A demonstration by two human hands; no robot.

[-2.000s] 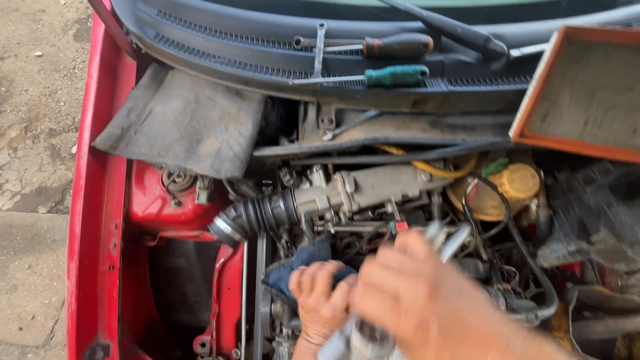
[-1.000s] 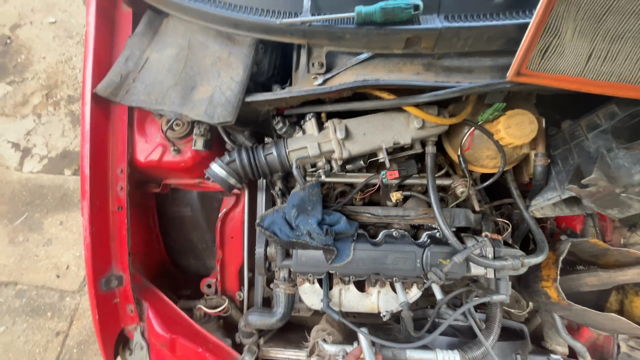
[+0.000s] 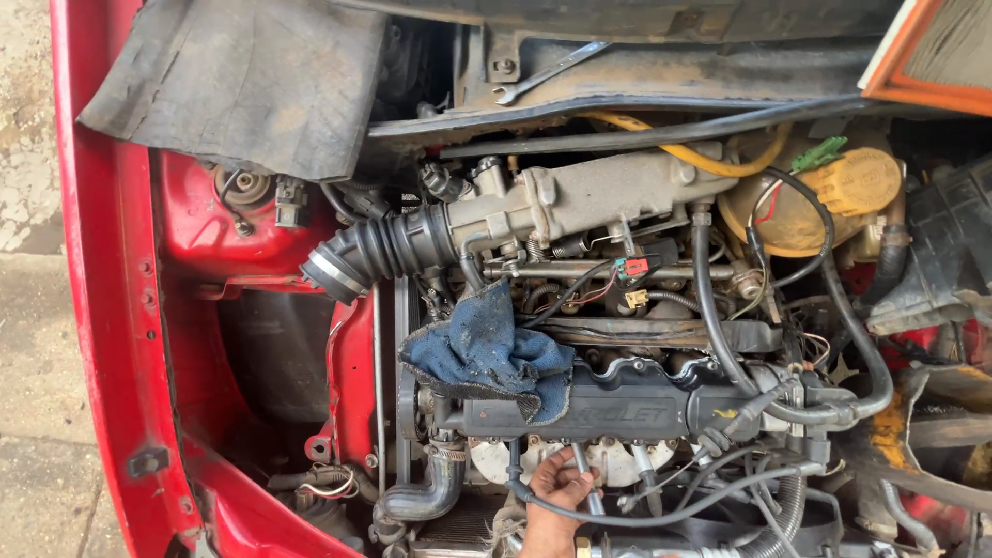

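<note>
My left hand [image 3: 554, 492] reaches up from the bottom edge, its fingers around a slim silver metal tube [image 3: 586, 477] in front of the black valve cover [image 3: 620, 409]. A similar metal sleeve [image 3: 645, 467] stands to its right. A black ignition lead [image 3: 651, 518] curves across beside the hand. On the valve cover's left end lies a crumpled blue cloth [image 3: 496, 349]. Above it runs the grey metal intake [image 3: 604, 194] with a ribbed black rubber hose [image 3: 387, 252]. My right hand is out of view.
A combination wrench [image 3: 550, 74] lies on the cowl. An orange-framed air filter [image 3: 891, 74] is at the top right, above a yellowed fluid reservoir [image 3: 860, 182]. A dark rubber sheet [image 3: 248, 85] overhangs the red fender [image 3: 101, 310]. Loose connectors [image 3: 634, 267] and hoses cross the engine.
Two seconds ago both hands were over the engine; one second ago neither showed. Now my left hand is at the metal tube. The view has moved closer to the engine.
</note>
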